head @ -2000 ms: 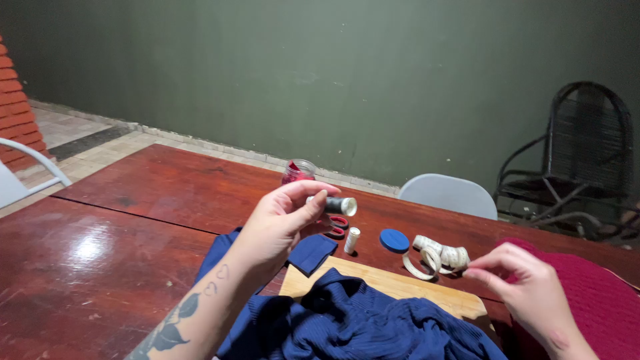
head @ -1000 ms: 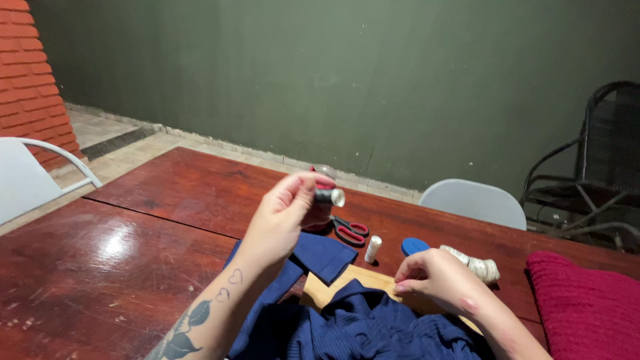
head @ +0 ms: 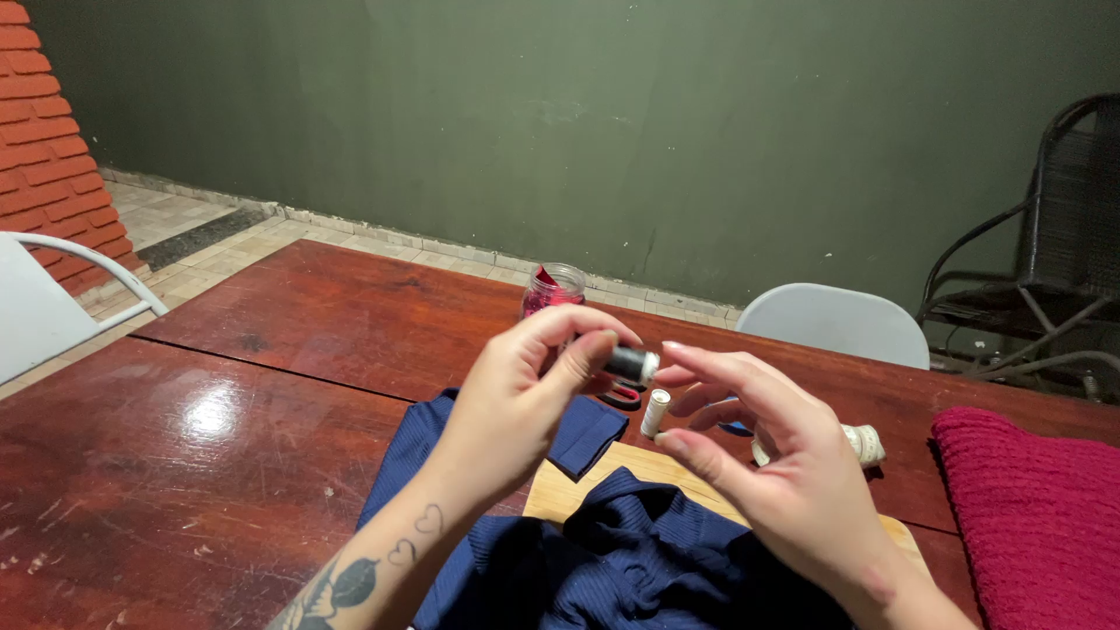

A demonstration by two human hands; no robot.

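Note:
My left hand point(head: 542, 376) grips a spool of black thread point(head: 627, 363) by one end, its white end facing right. Just right of it, my right hand point(head: 761, 429) is spread with fingers apart, holding nothing that I can see. Between the hands a white thread spool point(head: 654, 413) stands upright on the table. Behind the black spool, scissors point(head: 623, 396) with red and black handles are mostly hidden. Ribbed navy fabric point(head: 647, 560) lies bunched over a light wooden board point(head: 560, 490). A rolled measuring tape point(head: 864, 444) and a blue disc point(head: 735, 427) are partly covered by my right hand.
A glass jar point(head: 557, 284) with red contents stands near the far edge of the dark wooden table point(head: 289, 350). Folded crimson knit fabric point(head: 1032, 507) lies at the right. Light chairs point(head: 831, 324) stand behind and at the left; a black woven chair point(head: 1072, 210) is farther right.
My right hand has moved left from beside the measuring tape, over the board, and up toward the black spool, its fingers now spread. My left hand still holds that spool.

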